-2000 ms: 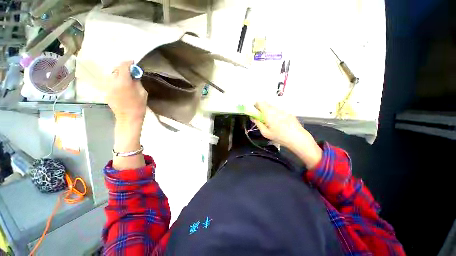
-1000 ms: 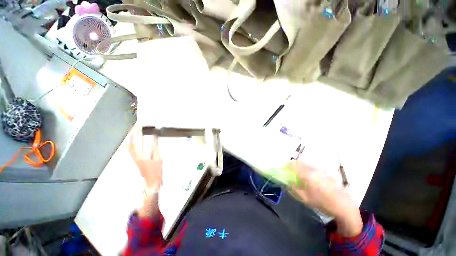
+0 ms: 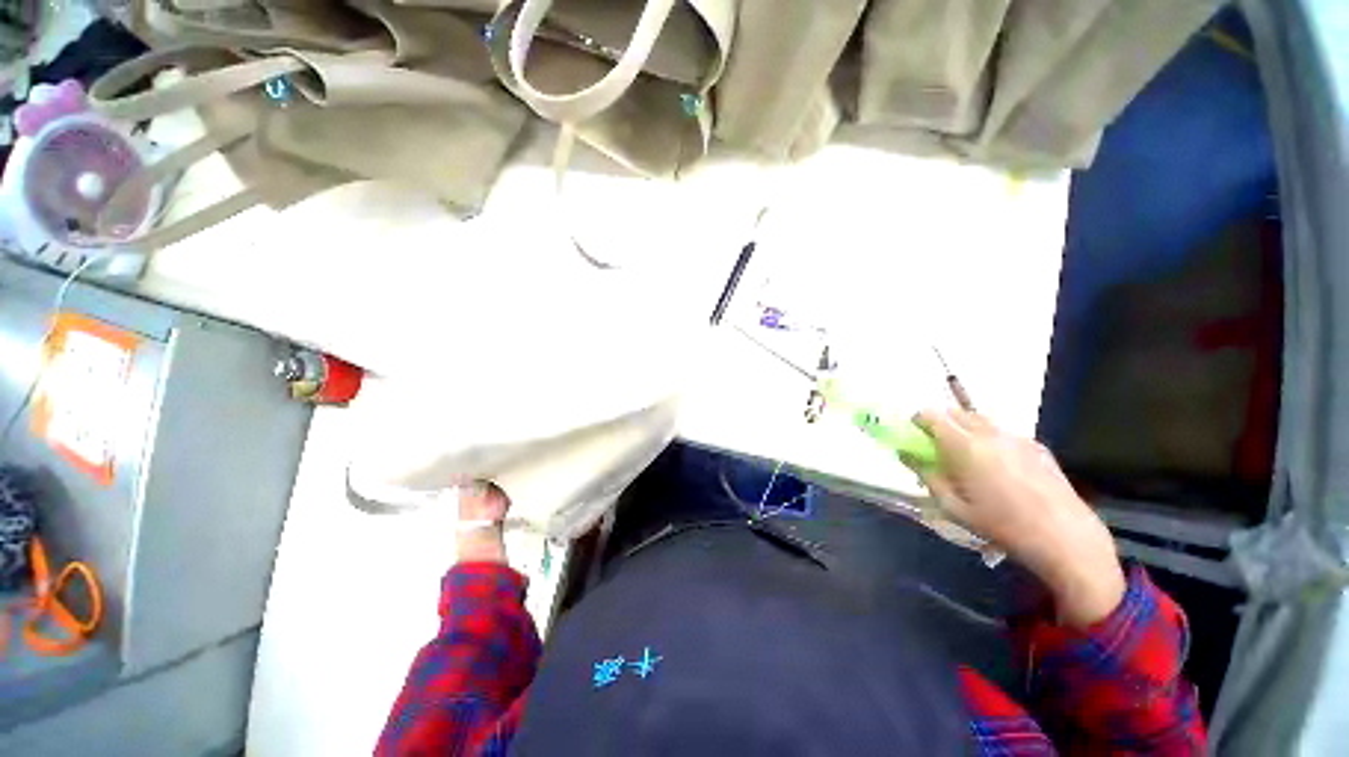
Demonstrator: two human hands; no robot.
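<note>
A pale, overexposed tote bag [image 3: 570,462] lies on the white table in front of me, its opening edge towards me. My left hand [image 3: 482,506] is at that edge; its fingers are hidden by the bag, so its grip cannot be told. My right hand [image 3: 1006,481] is closed around a green air blow gun [image 3: 892,435] at the table's front edge, right of the bag. The gun's thin nozzle points up and left, over the small snips [image 3: 815,396].
A black pen-like tool [image 3: 734,283], a purple-and-white bar [image 3: 774,318] and an awl [image 3: 954,382] lie on the table [image 3: 888,252]. Taupe bags [image 3: 784,74] crowd its back. Left are a fan [image 3: 86,181], a red container [image 3: 339,382] and a grey cabinet [image 3: 207,488].
The bag has been turned and moved; its dark interior, visible two seconds ago, no longer shows. My left hand has moved to its near edge. The blow gun now shows clearly. The view has shifted.
</note>
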